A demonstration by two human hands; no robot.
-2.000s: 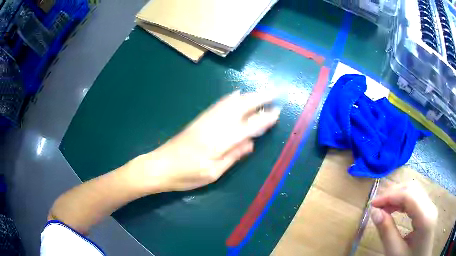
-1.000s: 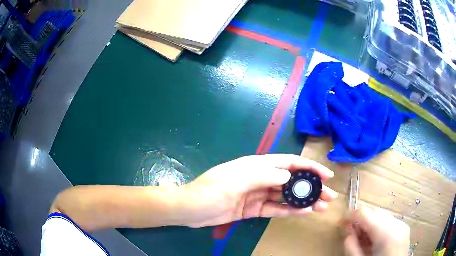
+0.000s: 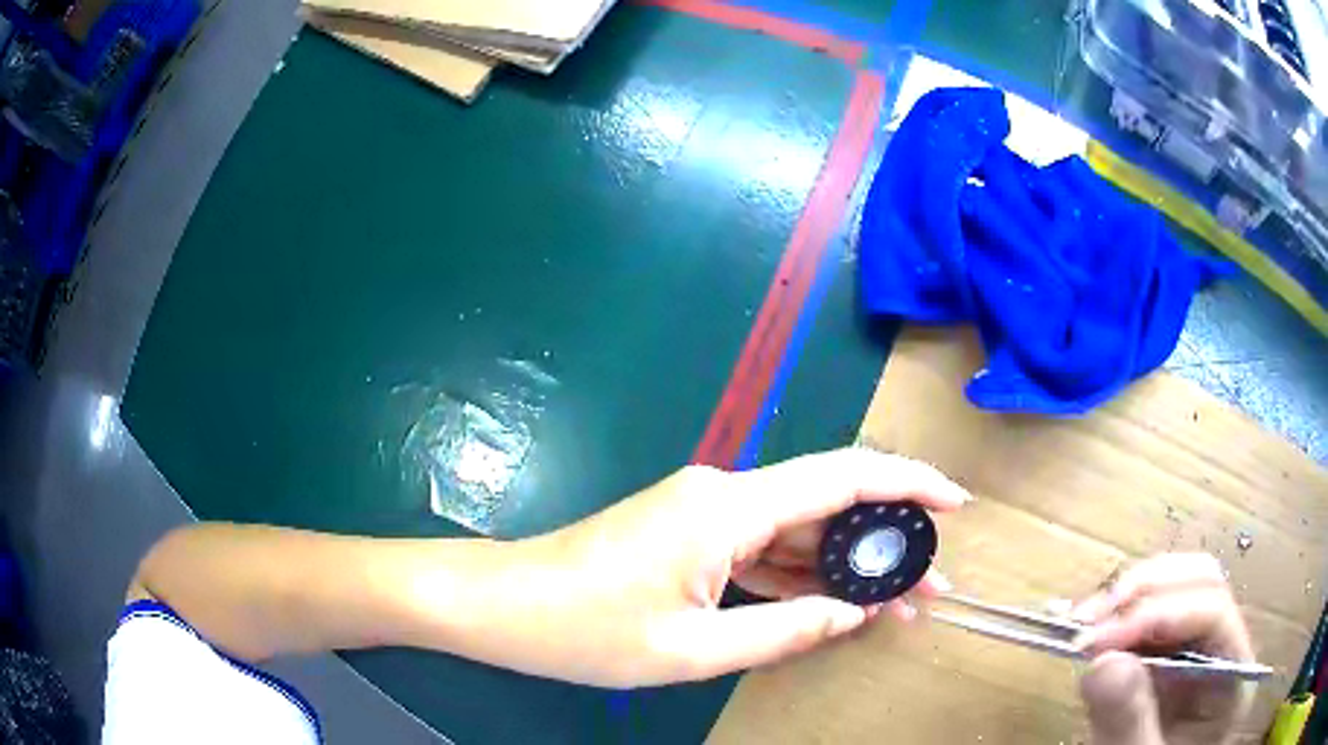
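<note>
My left hand (image 3: 728, 582) holds a round black knob (image 3: 878, 552) between thumb and fingers, its face up, with a ring of small pale dots and a silver centre. My right hand (image 3: 1172, 633) holds silver tweezers (image 3: 1020, 626). Their arms point left, and their tips are close to the knob's lower right edge beside my left fingertips; whether they touch the knob I cannot tell. Both hands are over the tan cardboard sheet (image 3: 947, 415). A crumpled blue cloth (image 3: 1027, 262) lies at its far edge.
Tan cardboard dividers (image 3: 466, 29) lie at the far left of the green mat (image 3: 364, 291). Clear plastic trays (image 3: 1187, 109) stand at the far right. A yellow-handled tool (image 3: 1290, 720) shows at the lower right edge. Red, blue and yellow tape marks the bench.
My left hand came from the green mat to above the cardboard and now holds the knob. The tweezers in my right hand have swung from upright to nearly level, towards the knob. The view has shifted.
</note>
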